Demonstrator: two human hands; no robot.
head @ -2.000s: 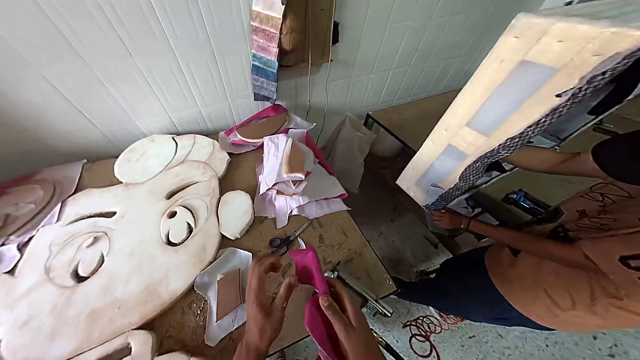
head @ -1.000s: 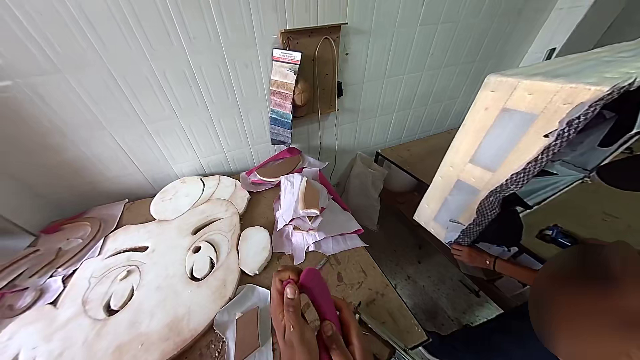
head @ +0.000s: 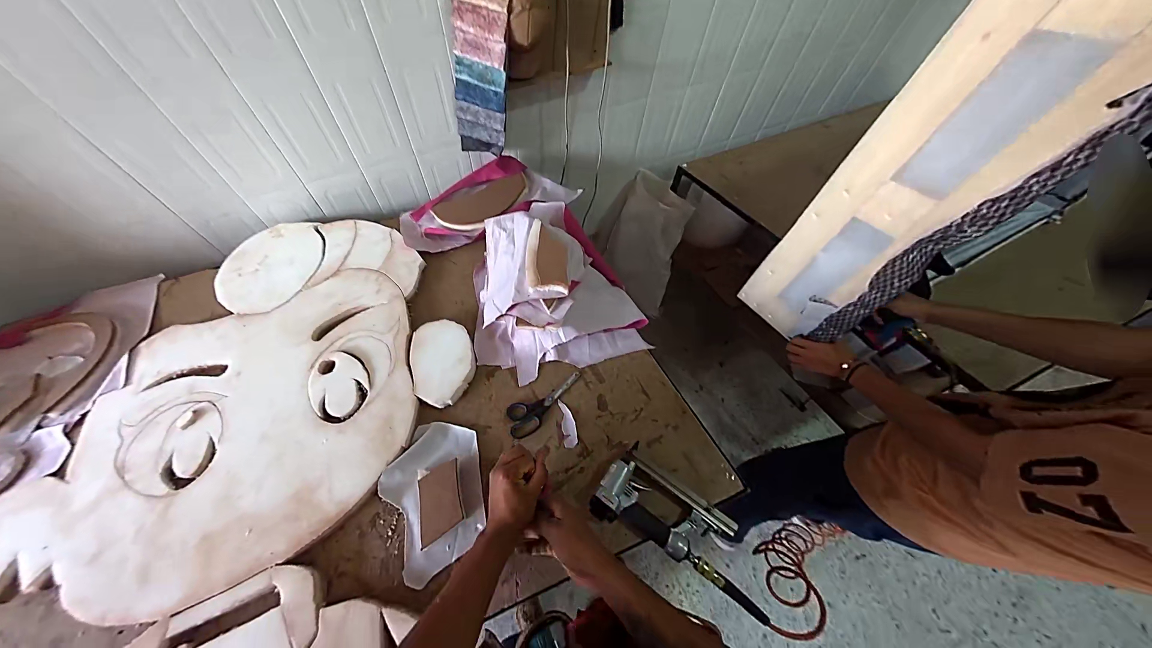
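Note:
Both my hands meet low in the middle of the view, over the near edge of the wooden table. My left hand (head: 516,490) is closed, with fingers bent; a trace of pink shows between it and my right hand (head: 570,533). Most of the pink piece seen before is hidden by my hands. Beyond my left hand lie scissors (head: 531,414) with dark handles and a small white scrap (head: 568,425). To its left, a brown panel (head: 440,504) rests on white fabric (head: 403,481). A pneumatic stapler (head: 644,513) is at the right, near my right hand.
A large cartoon-face foam cutout (head: 261,450) covers the left of the table (head: 630,409). Fabric-wrapped pieces (head: 562,315) lie at the back. A red coiled air hose (head: 781,562) is on the floor. At the right a co-worker (head: 1008,477) handles a wood-framed panel (head: 864,207).
The pink piece, plainly visible in my hands earlier, is now mostly hidden by them. The co-worker's second hand and a tool show again at the panel's lower edge. The view has shifted.

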